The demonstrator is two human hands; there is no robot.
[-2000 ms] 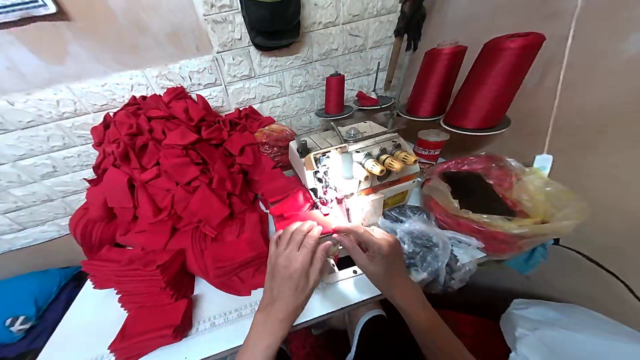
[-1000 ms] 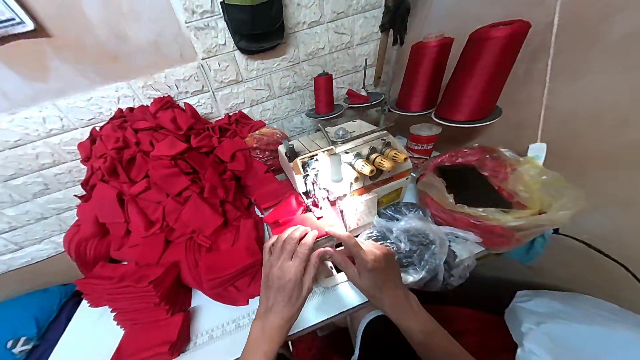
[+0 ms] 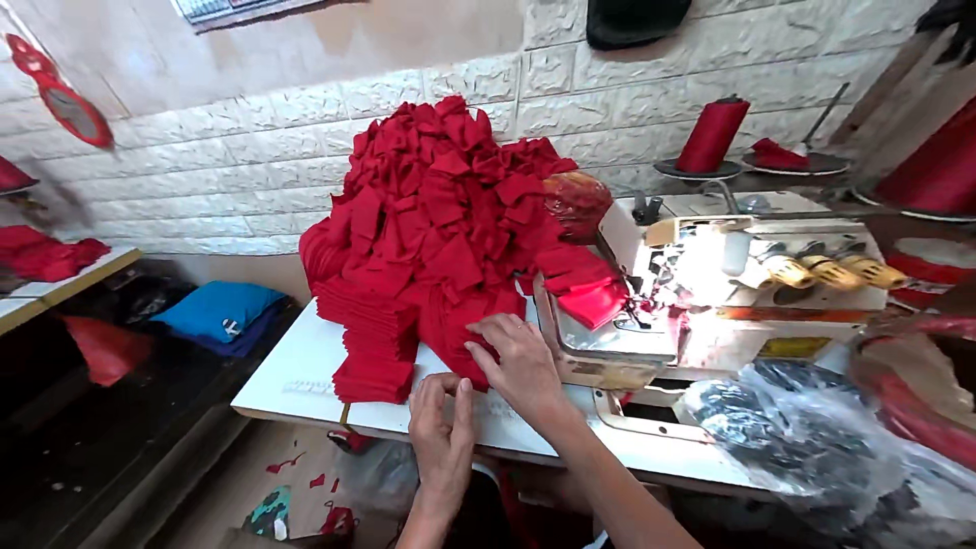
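Observation:
On the white table [image 3: 297,358] lies a large heap of red fabric pieces [image 3: 442,198], with a neat stack of red pieces [image 3: 374,374] at its front left. My right hand [image 3: 522,362] rests its fingers on the red pieces [image 3: 457,320] just right of that stack; whether it grips one cannot be told. My left hand [image 3: 444,427] is at the table's front edge, fingers raised and apart, holding nothing. Right of the heap stands an overlock sewing machine [image 3: 732,282], its lamp area bright. Red fabric [image 3: 583,286] lies on its plate beside the presser foot.
Thread cones [image 3: 713,137] stand behind the machine. A clear plastic bag with dark contents [image 3: 770,419] and a red-rimmed bag [image 3: 915,374] are at the right. A blue bundle [image 3: 221,309] lies on a dark surface at the left. Fabric scraps [image 3: 316,480] lie on the floor.
Both hands have left the front of the machine's presser foot and moved left, the right one onto the red pieces. The view has swung left.

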